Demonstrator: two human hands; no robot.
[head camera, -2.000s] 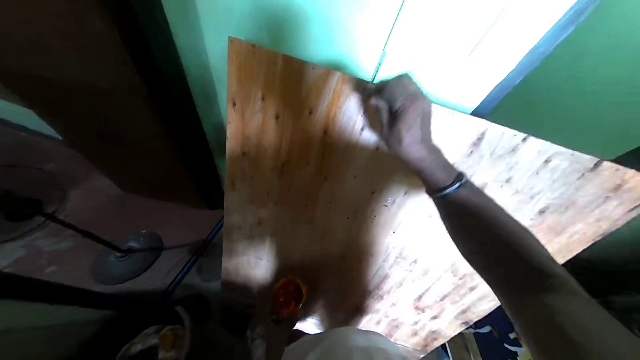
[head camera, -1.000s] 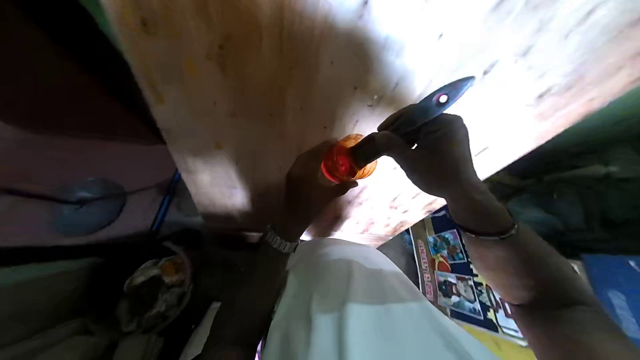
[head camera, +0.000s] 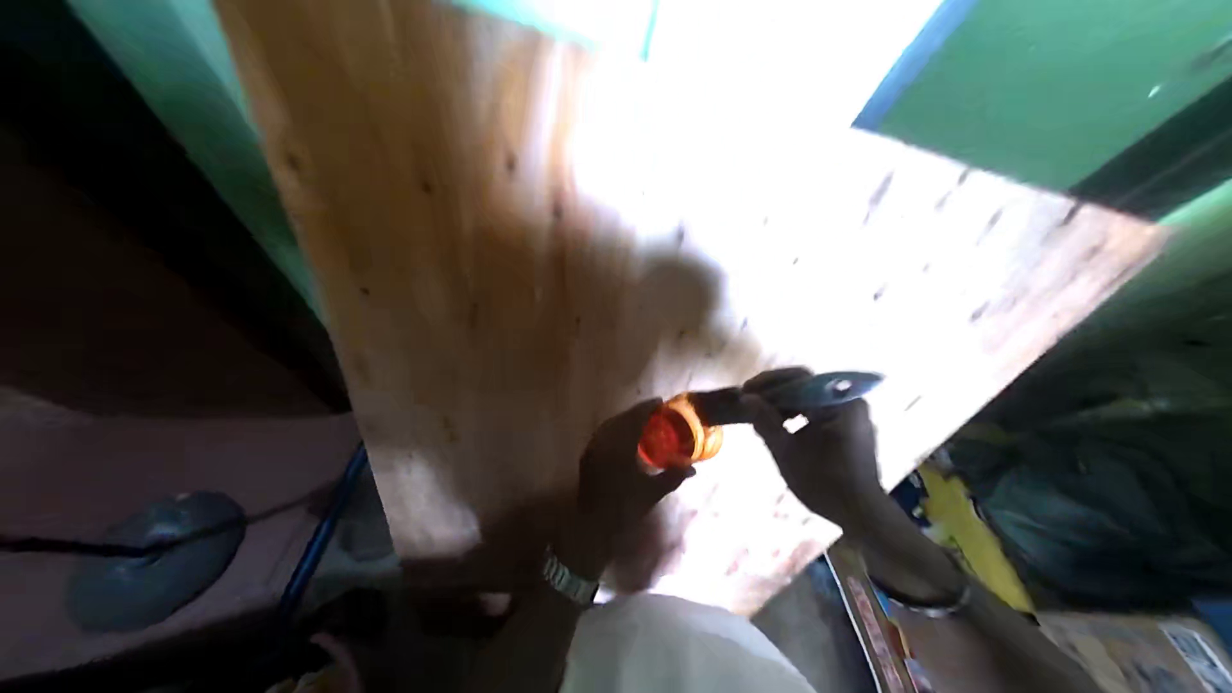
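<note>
My left hand grips a small orange-red translucent container above the lower part of a plywood sheet. To the right of it, my right hand holds a dark-handled paintbrush, its handle end with a hole pointing right. The brush's dark head is at the container's mouth; whether it dips inside cannot be told. Strong light washes out the upper middle of the plywood, and shadows of my head and arms fall over it. What the container holds is not clear.
A green wall stands beyond the plywood. At the left are a round grey stand base and a blue pole on the floor. Printed material and dark plastic-like sheeting lie at the lower right.
Two seconds ago my right hand was at the plywood's top edge; it came down to the container by one second ago. Since then the brush handle has tilted flatter. The view has shifted.
</note>
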